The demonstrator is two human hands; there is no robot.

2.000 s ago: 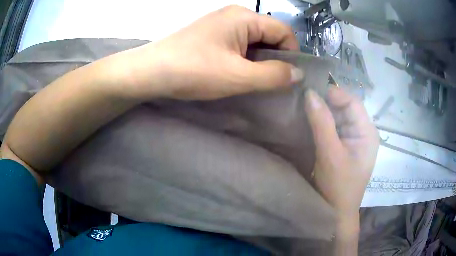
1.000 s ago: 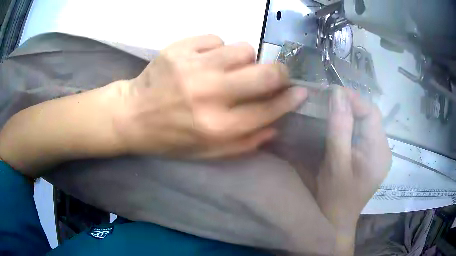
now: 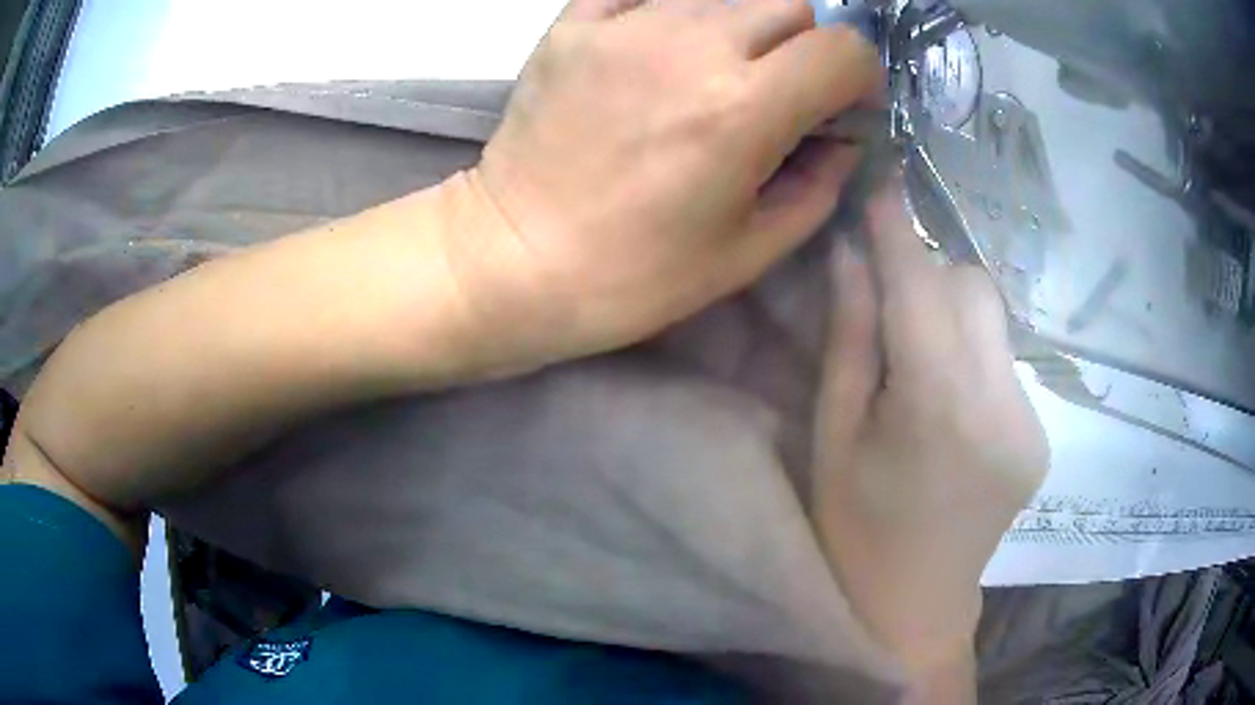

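Observation:
Grey shell fabric (image 3: 551, 482) spreads from the left rim across the table front and over the lap. My left hand (image 3: 688, 165) grips its upper edge beside the presser foot area (image 3: 895, 83), with curled fingers. My right hand (image 3: 915, 372) pinches the same fabric just below and to the right, its fingertips close to my left fingers. The needle and the pinched edge are hidden by the hands. A thin silver metal arm (image 3: 943, 214) lies just above my right hand.
The sewing machine head (image 3: 1101, 41) fills the upper right. A slotted metal guide plate (image 3: 1016, 159) is right of the foot. The white table (image 3: 303, 41) shows behind the fabric, with a printed ruler scale (image 3: 1142, 521) at the right. A grey heap (image 3: 1101, 640) lies below the table edge.
My left hand has moved up and right to the foot area and closed on the fabric. My right hand has shifted slightly left, and its fingers have moved up toward the foot.

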